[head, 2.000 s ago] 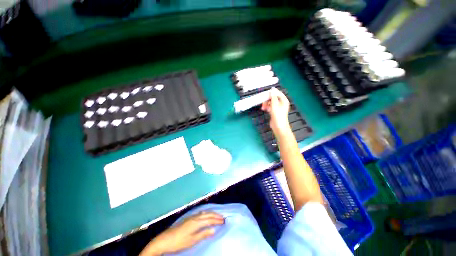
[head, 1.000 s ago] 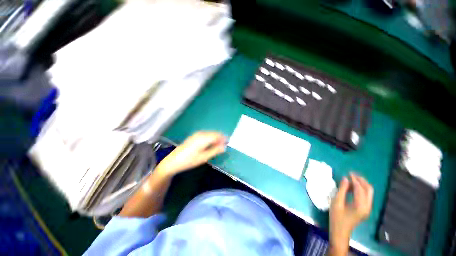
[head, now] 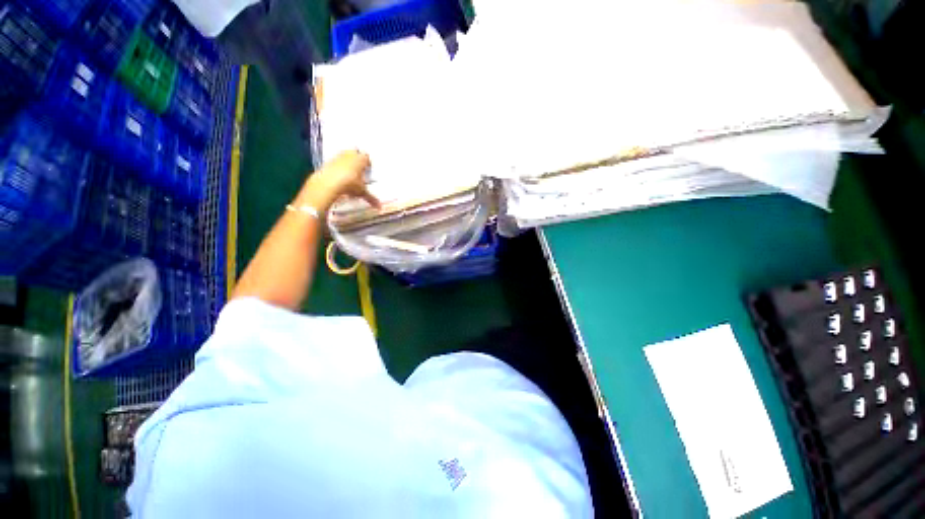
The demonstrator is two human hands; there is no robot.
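My left hand (head: 343, 180) is at the near left edge of a stack of white sheets (head: 406, 122) in a clear plastic liner. Its thumb and fingers are spread at the stack's edge; whether they grip a sheet cannot be told. My right hand is not in view. A white work sheet (head: 715, 421) lies flat on the green bench (head: 649, 269) at the right. Beside it, the black parts tray (head: 822, 405) shows rows of small white ends and is cut off by the picture's edge.
A high stack of large white sheets (head: 649, 86) covers the bench's far end, with loose sheet edges sticking out. A yellow ring (head: 341, 261) hangs below the bagged stack. Blue crates (head: 132, 127) and a lined blue bin (head: 119, 314) stand at the left, across the green aisle.
The view has swung left to the sheet stacks. My left hand has moved from beside the work sheet to the bagged stack. My right hand and the finished-piece tray have left view.
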